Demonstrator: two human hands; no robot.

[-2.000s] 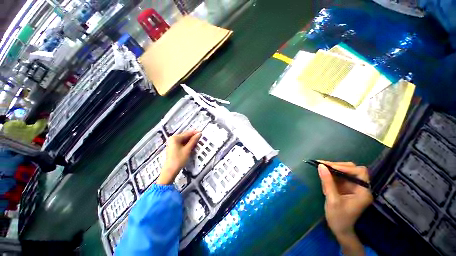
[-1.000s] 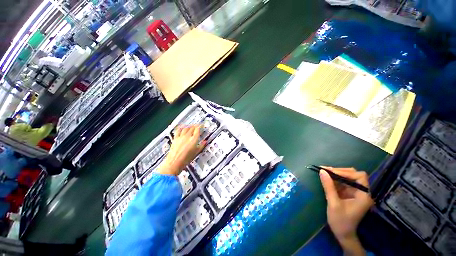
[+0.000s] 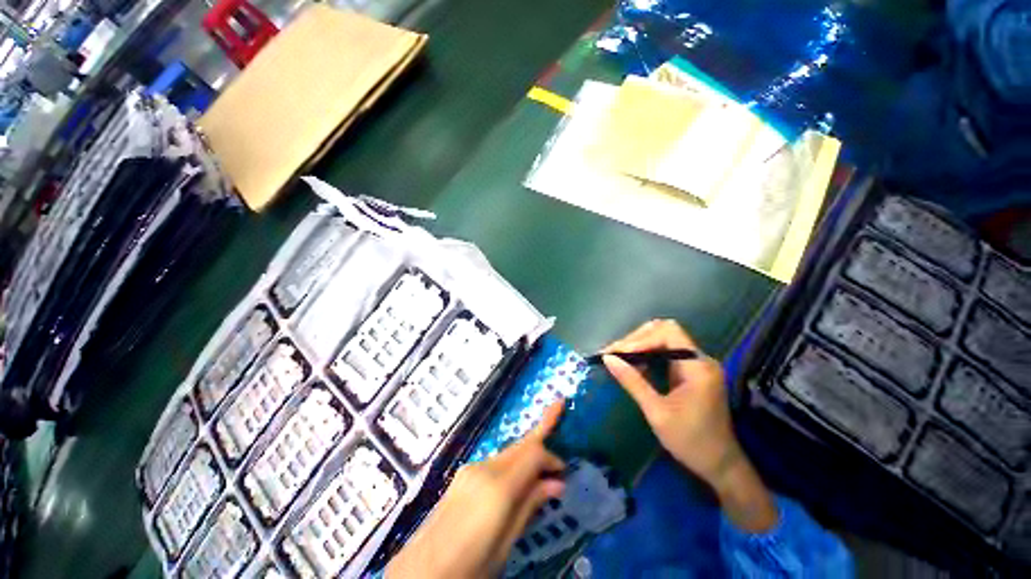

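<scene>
A blister tray (image 3: 328,379) holds slotted phone housings; one back pocket is whitish and holds no housing. A shiny blue release liner (image 3: 526,396) with rows of pale marks lies along the tray's right edge. My right hand (image 3: 678,396) holds dark tweezers (image 3: 650,356), with the tip at the liner's far end. My left hand (image 3: 503,492) has its index finger on the liner; its other fingers are bent over a grey phone housing (image 3: 571,515), which it appears to hold. The hand partly hides the housing, and the exact grip is hidden.
A second blister tray (image 3: 893,339) with housings is at right. Yellow and cream sheets (image 3: 690,141) lie on a pale bag beyond, with glossy blue film (image 3: 780,45) behind. Tan cardboard (image 3: 305,96) lies at back left. A tray stack (image 3: 102,249) stands far left. A blue sleeve shows top right.
My left hand has moved from the tray to the liner with a housing, leaving a pocket without one. My right hand has brought the tweezers left to the liner. The view has shifted right.
</scene>
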